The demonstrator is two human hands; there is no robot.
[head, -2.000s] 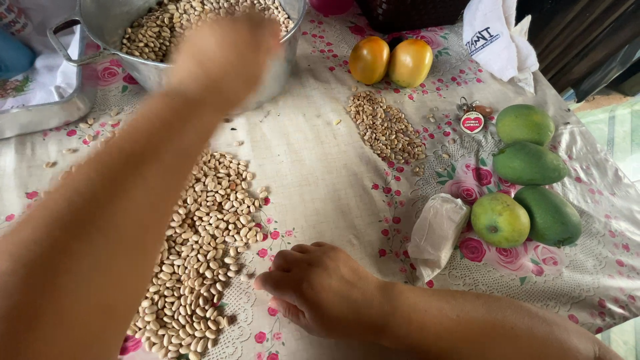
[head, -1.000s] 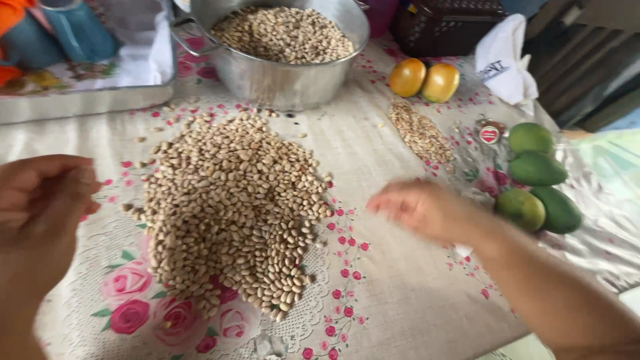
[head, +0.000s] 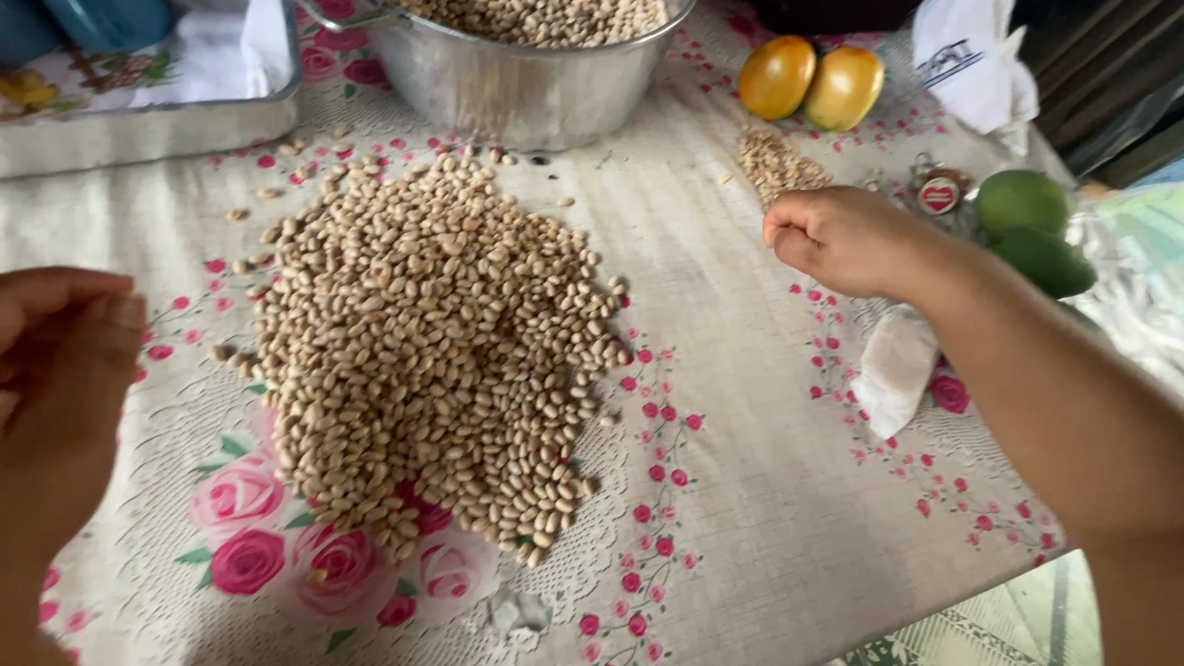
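A large pile of beige beans [head: 435,351] lies on the flowered tablecloth [head: 740,416]. Left of it, at the frame's edge, my left hand [head: 69,370] hovers with thumb and fingertips close together; whether it holds a bean cannot be made out. My right hand [head: 832,236] is at the near end of a small heap of beans [head: 777,166], its fingers curled and partly hiding that heap. What lies inside those fingers is hidden. Behind the large pile is a metal pot [head: 527,88] holding more beans [head: 555,18].
A metal tray [head: 148,129] with blue cups [head: 111,18] is at the back left. Two orange-yellow fruits [head: 777,79], a white cloth [head: 971,69], a round heart-marked item [head: 938,195] and green fruits [head: 1022,203] lie at the right. A white wrapped item [head: 895,370] is near my right forearm.
Two seconds ago one hand was over the pot and the other beside the large pile. Since one second ago, my right hand has moved to the small heap. The view has shifted.
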